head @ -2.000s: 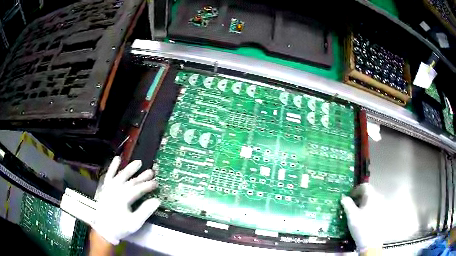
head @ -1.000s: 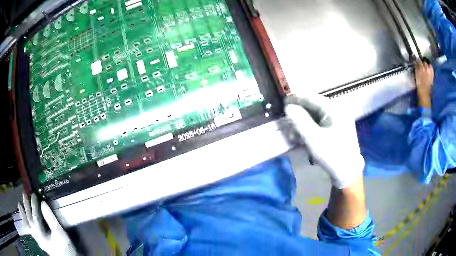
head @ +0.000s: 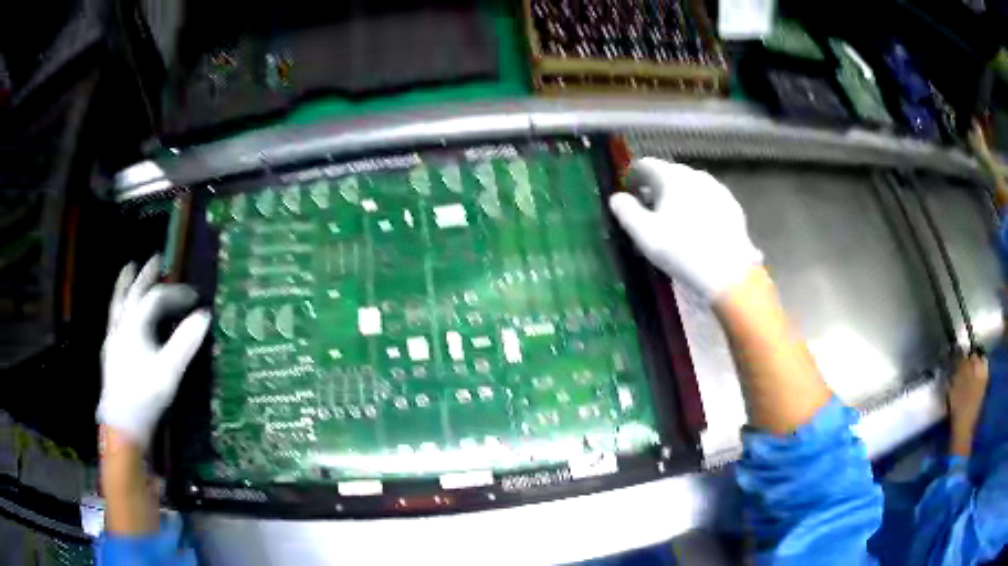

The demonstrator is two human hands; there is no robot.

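Observation:
A large green circuit board (head: 431, 321) lies in a black carrier (head: 332, 500) with reddish-brown side bars, on the conveyor. My left hand (head: 149, 348), in a white glove, is at the carrier's left edge, thumb and fingers apart. My right hand (head: 685, 221), gloved in white, is at the upper part of the carrier's right bar with fingers curled. Its fingertips are blurred, and I cannot tell whether they grip the bar.
Silver conveyor rails run behind (head: 464, 124) and in front of the carrier. A metal plate (head: 840, 265) is to the right. Behind are a box of dark parts (head: 630, 44) and a dark tray with small sub-boards (head: 343, 55). Another person's hand (head: 968, 387) is at the right.
The view has swung back up over the line. My right hand has moved from the carrier's front right corner to the upper right side. My left hand has moved up along the left edge.

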